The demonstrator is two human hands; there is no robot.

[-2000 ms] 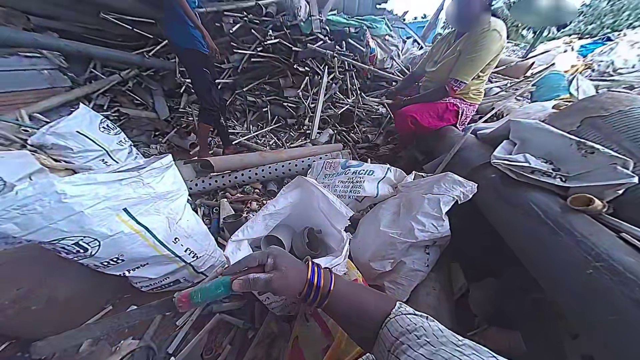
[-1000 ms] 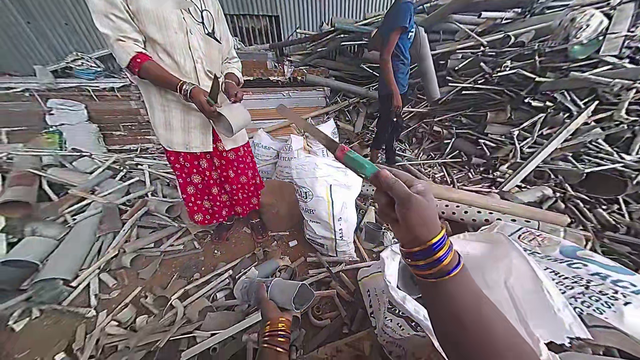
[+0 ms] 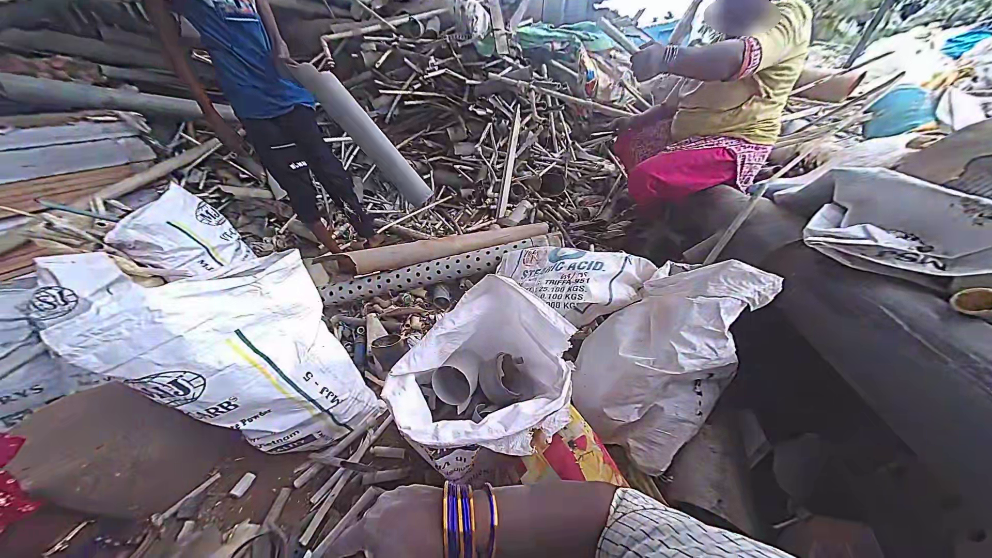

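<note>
My right hand (image 3: 391, 521) is low in the head view, in front of an open white woven sack (image 3: 496, 318). Blue and gold bangles circle its wrist, and a checked sleeve covers the forearm. The frame's bottom edge cuts off its fingers, so what they hold is hidden. Inside the sack lie cut grey pipe pieces (image 3: 455, 377), some with broken edges. A second white sack (image 3: 659, 364) stands close on its right, with a printed sack (image 3: 581, 280) behind. My left hand is out of view.
A person in blue (image 3: 248, 62) stands at the back left with a long grey pipe (image 3: 364, 136). Another person in yellow (image 3: 725, 101) sits at the back right. Large white sacks (image 3: 201, 349) stand left, a thick dark pipe (image 3: 891, 341) lies right, and a perforated pipe (image 3: 426, 277) lies beyond the sack.
My left hand, at grey pipe pieces one second ago, has left view. My right hand, earlier raised with a green-handled blade, is now low. The view has swung right since one second ago.
</note>
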